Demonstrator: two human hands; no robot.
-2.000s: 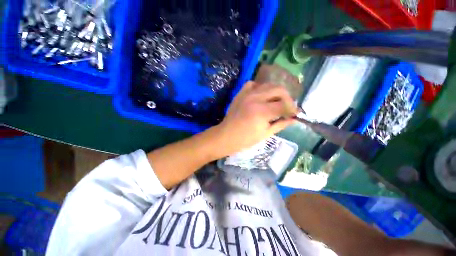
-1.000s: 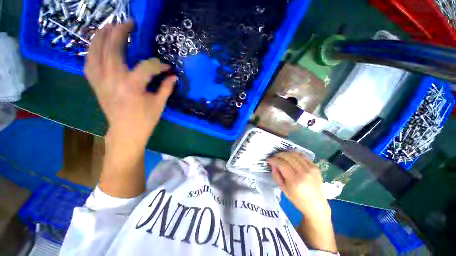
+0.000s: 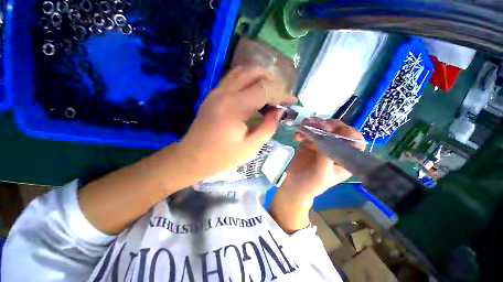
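Note:
My left hand (image 3: 229,124) is at the press nest, thumb and fingers pinched on a small metal part (image 3: 282,112), mostly hidden by the fingertips. My right hand (image 3: 322,157) is just right of it, palm up, with a thin silver pin (image 3: 336,135) across its fingers. The grey tapering punch (image 3: 353,157) points at the fingertips and passes in front of my right hand. Whether the part touches the nest cannot be told. The clear plastic tub (image 3: 278,165) with rows of pins is below my hands, partly covered by my left hand.
The blue ring bin (image 3: 83,136) is left, with loose rings inside. The brownish base plate (image 3: 265,58) and steel column (image 3: 386,16) are beyond my hands. An empty clear tub (image 3: 342,71) and a blue bin of pins (image 3: 400,99) are right. Cardboard (image 3: 369,267) lies below the bench.
My left hand has moved right from over the bins to the punch tip. My right hand has risen from the pin tub to beside it, now with a pin. The view has shifted right.

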